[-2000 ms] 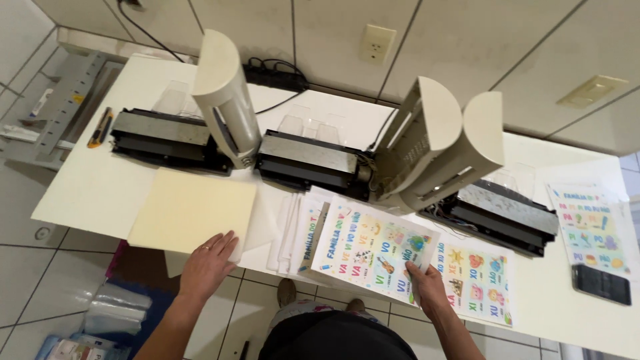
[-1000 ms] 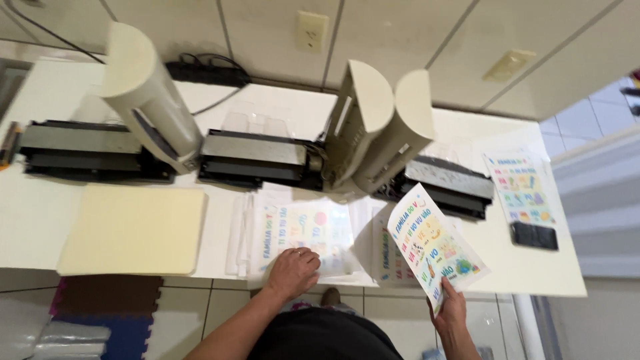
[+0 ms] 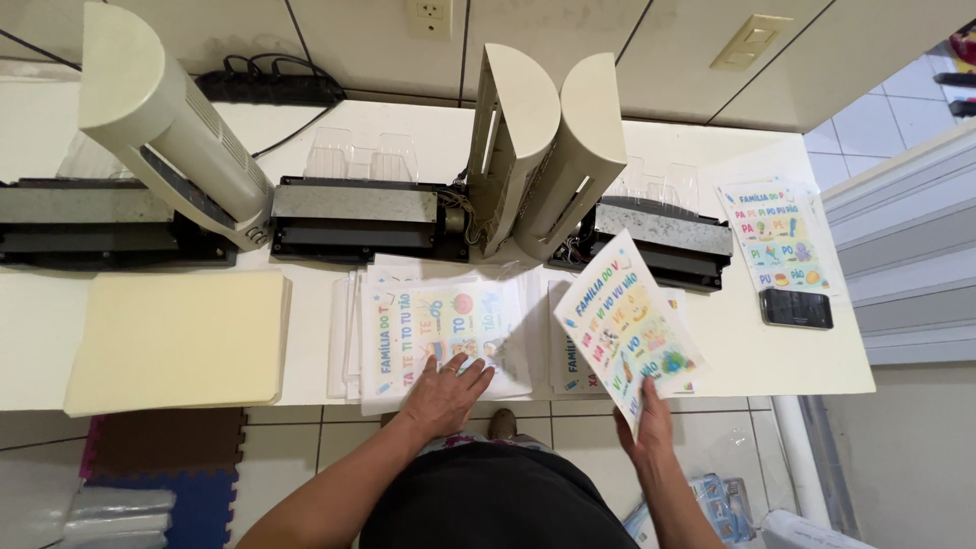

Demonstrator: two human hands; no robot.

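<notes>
My left hand [image 3: 446, 393] lies with spread fingers on a stack of printed syllable sheets in clear film [image 3: 396, 335], at the table's front edge. In my right hand [image 3: 648, 419] a colourful printed sheet [image 3: 633, 328] is pinched by its lower corner and tilted above the table. Beneath it, partly hidden, lies another printed sheet [image 3: 566, 374]. A stack of pale yellow sheets [image 3: 183, 339] is to the left of the film stack. Behind the papers stand opened laminating machines, one in the middle [image 3: 354, 217], one at left [image 3: 84, 221] and one at right [image 3: 663, 240].
Beige machine covers [image 3: 171, 122] stand upright among the machines. A black power strip [image 3: 267, 88] lies near the wall. At the right end of the white table [image 3: 839, 366] are a mobile phone [image 3: 797, 307] and printed sheets [image 3: 785, 236]. Plastic-wrapped packs [image 3: 114, 518] lie on the floor.
My left hand has moved from the yellow sheets to the printed stack. My right hand has lifted its printed sheet away from that stack, to the right. The view has shifted.
</notes>
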